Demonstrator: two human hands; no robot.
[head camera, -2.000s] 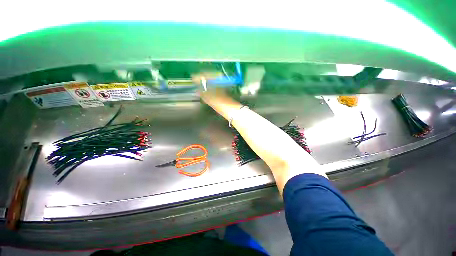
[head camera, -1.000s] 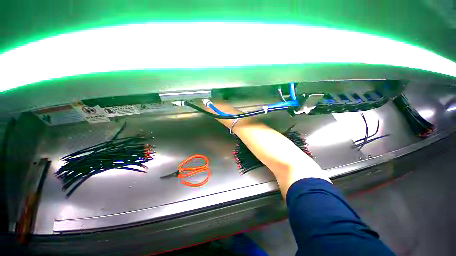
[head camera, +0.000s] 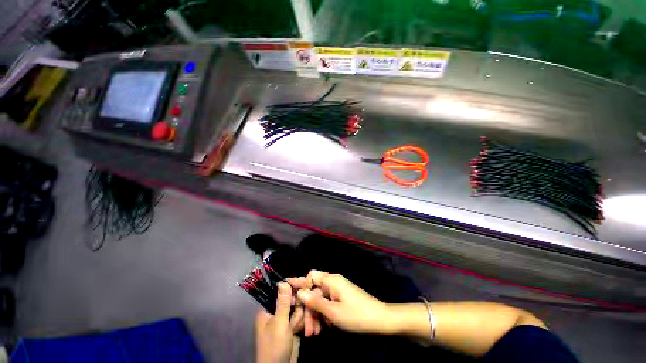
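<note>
My left hand (head camera: 278, 327) holds a small bunch of black cables (head camera: 263, 289) above my lap. Their red and dark core ends fan out to the upper left. My right hand (head camera: 334, 300), with a bracelet at the wrist, touches the left hand at the bunch, its fingers bent and close together. Whether it pinches a cable cannot be told. On the steel table (head camera: 439, 216) lie a pile of black cables with red ends (head camera: 312, 119), orange-handled scissors (head camera: 405, 166) and a wide row of black cables with red ends (head camera: 538, 181).
A control panel with a touchscreen (head camera: 131, 96) and a red mushroom button (head camera: 162, 130) stands at the left. A tool with a brown-orange handle (head camera: 218, 154) lies beside it. Warning labels (head camera: 382, 62) line the table's back. Black cable coils (head camera: 120, 205) are on the floor. Blue cloth or plastic (head camera: 113, 344) shows bottom left.
My right hand has come back from under the machine's hood to my lap. The view has turned left and down; both hands, the held bunch and the control panel now show.
</note>
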